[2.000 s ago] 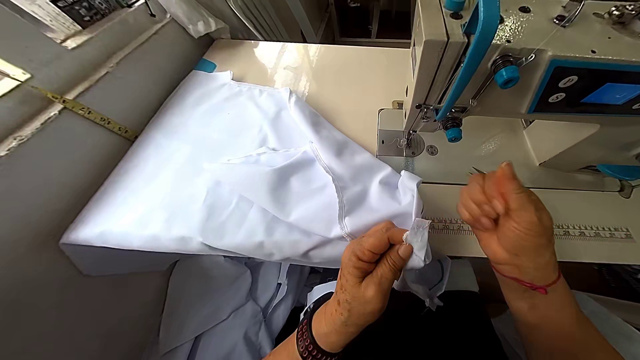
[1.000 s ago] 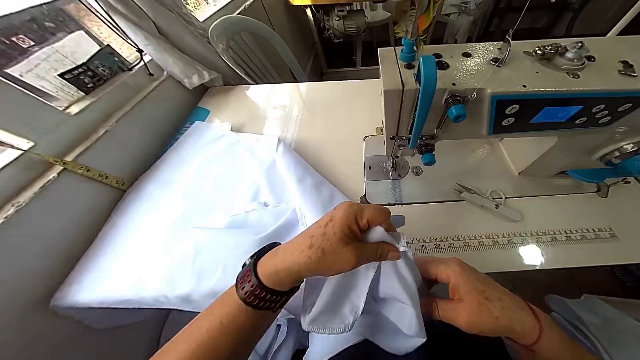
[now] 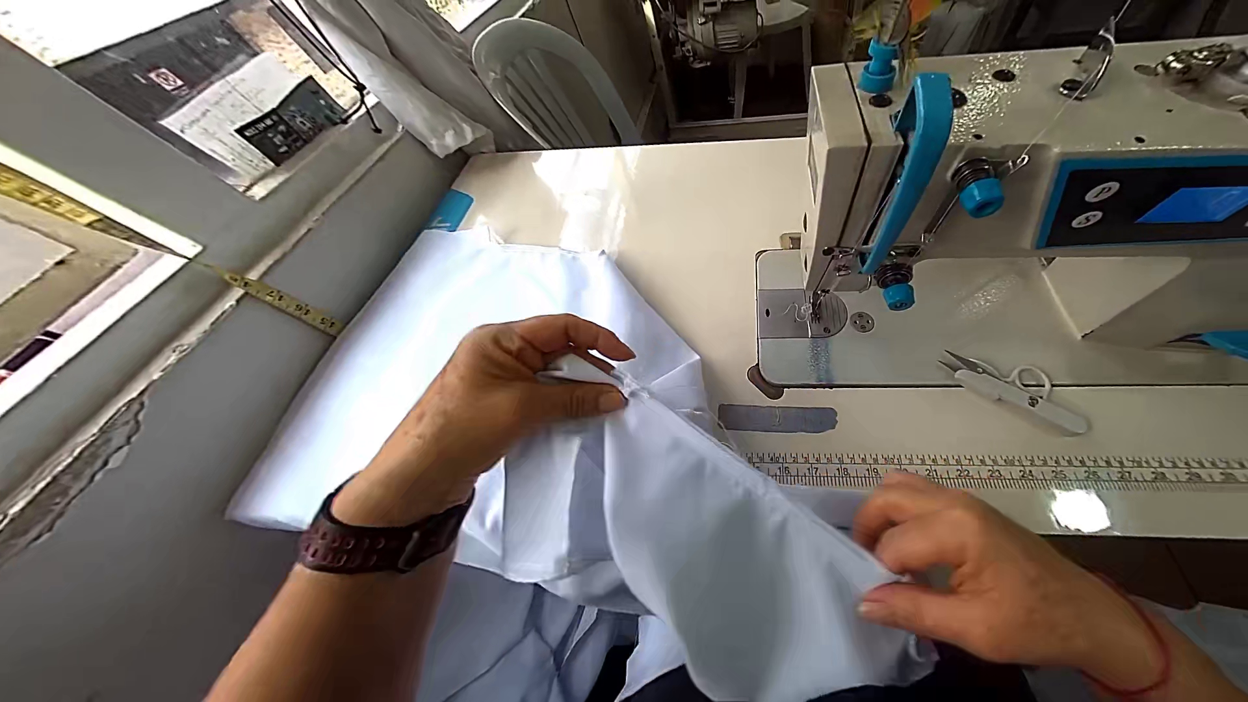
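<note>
My left hand (image 3: 517, 390) pinches a seamed edge of white fabric (image 3: 721, 526) between thumb and fingers, left of the sewing machine (image 3: 936, 166). Lower right, my right hand (image 3: 965, 565) grips the same edge near its far end, and the edge runs fairly straight between both hands. More white cloth (image 3: 439, 322) lies spread over the table's left side, and some hangs down at the front. Thread snips (image 3: 1019, 392) rest below the machine's needle area, to its right. A small grey-blue strip (image 3: 778, 418) lies just above the ruler tape.
A ruler tape (image 3: 975, 472) runs along the table's front. At the left, a yellow measuring tape (image 3: 283, 303) hangs over the window ledge by the wall. A pale plastic chair (image 3: 551, 83) stands behind the table (image 3: 682, 195). More cloth lies at the lower right.
The snips, lying on the table since one second ago, were in my right hand's area earlier. My hands have moved apart, drawing the fabric edge out between them. The view has shifted.
</note>
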